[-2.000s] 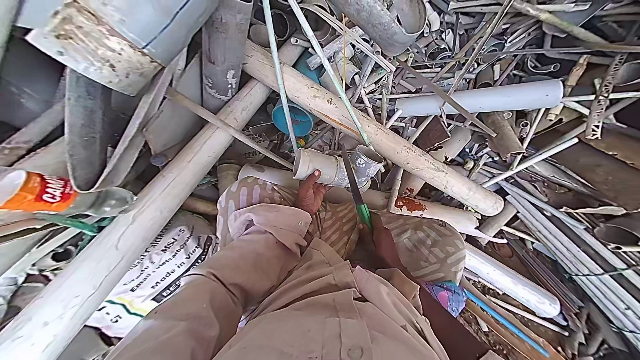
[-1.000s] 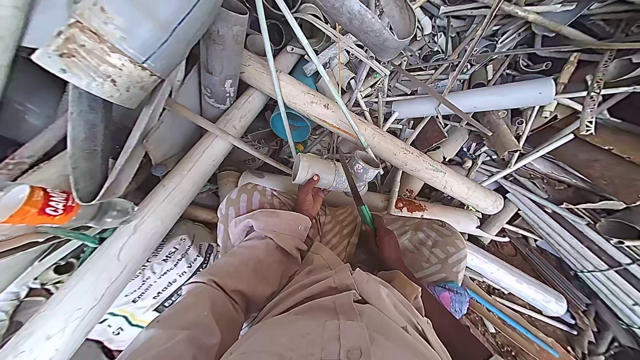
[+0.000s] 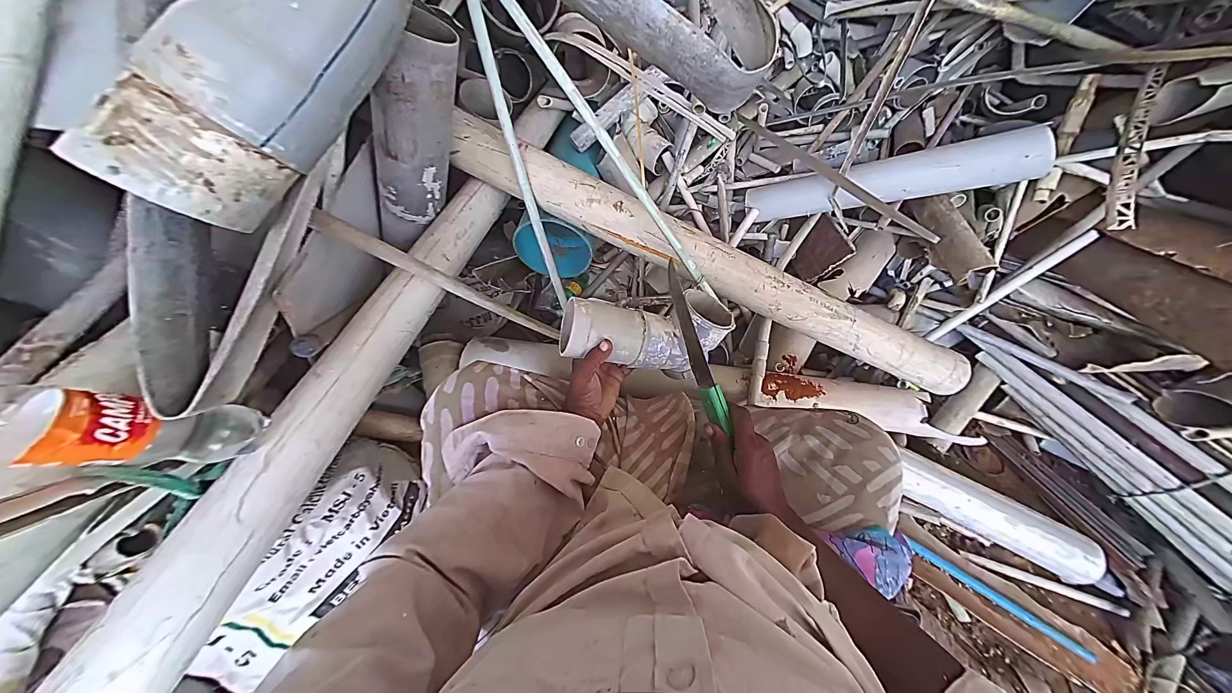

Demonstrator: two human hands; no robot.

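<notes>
My left hand [image 3: 595, 383] grips the near side of a short grey plastic pipe fitting [image 3: 621, 335], its thumb on the outer wall by the left open end. The fitting lies roughly level above my knees, with another opening at its right end. In my right hand [image 3: 749, 462] is the green handle of a long-bladed knife or saw [image 3: 695, 346]; which of the two, I cannot tell. Its dark blade points up and away, lying across the fitting's right part. Whether the blade has cut into the wall is not clear.
A long pale pipe [image 3: 712, 260] slants beyond the fitting, and another [image 3: 289, 452] runs down the left. A blue plastic cup-like piece [image 3: 553, 245], a plastic bottle [image 3: 125, 428], a printed sack [image 3: 327, 539] and a white pipe [image 3: 905, 183] lie among heaped pipe scrap.
</notes>
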